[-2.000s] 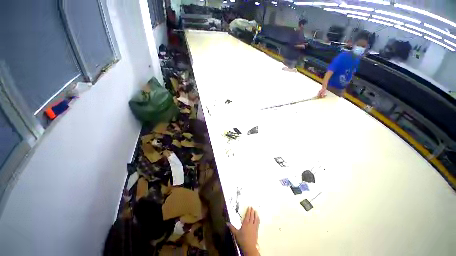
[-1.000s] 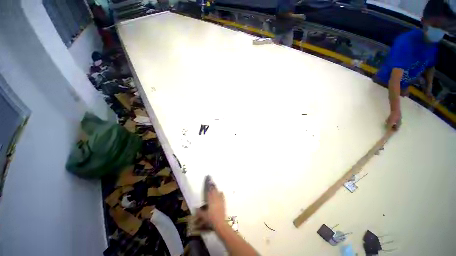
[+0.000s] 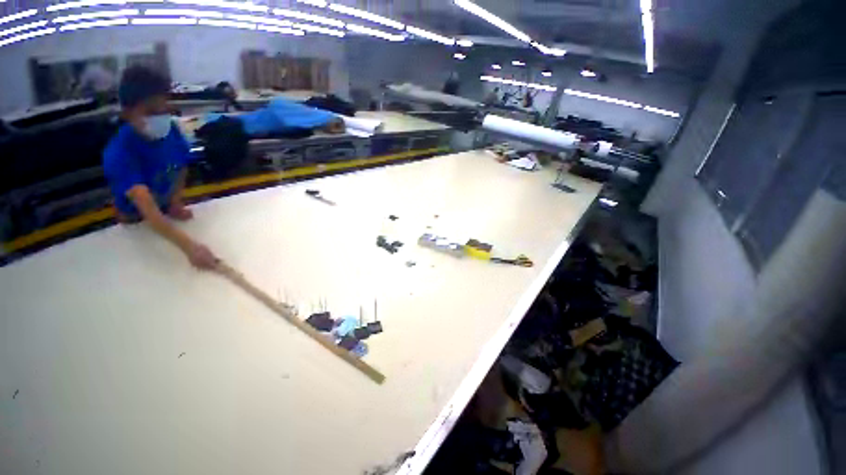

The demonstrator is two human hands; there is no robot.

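Neither of my hands shows in the head view. On the cream-white cutting table (image 3: 167,371) in front of me, a coworker in a blue shirt (image 3: 144,167) holds one end of a long wooden yardstick (image 3: 278,311). Its edge lies against a cluster of small dark weights or pins (image 3: 348,331) with thin upright wires. Farther along the table lie dark scraps (image 3: 389,245), a whitish item (image 3: 440,243), a yellow box or tool (image 3: 478,250) and shears (image 3: 512,262).
A cutting machine (image 3: 563,176) stands at the table's far end, near a white roll (image 3: 529,132) on a bar. Offcuts (image 3: 584,343) are heaped on the floor at the right, beside the wall and a pale column. Blue fabric (image 3: 278,119) lies on another table behind.
The view has swung round to the table's other end. My hand has left the picture. The coworker now appears at the left, and the yardstick lies against the wired cluster.
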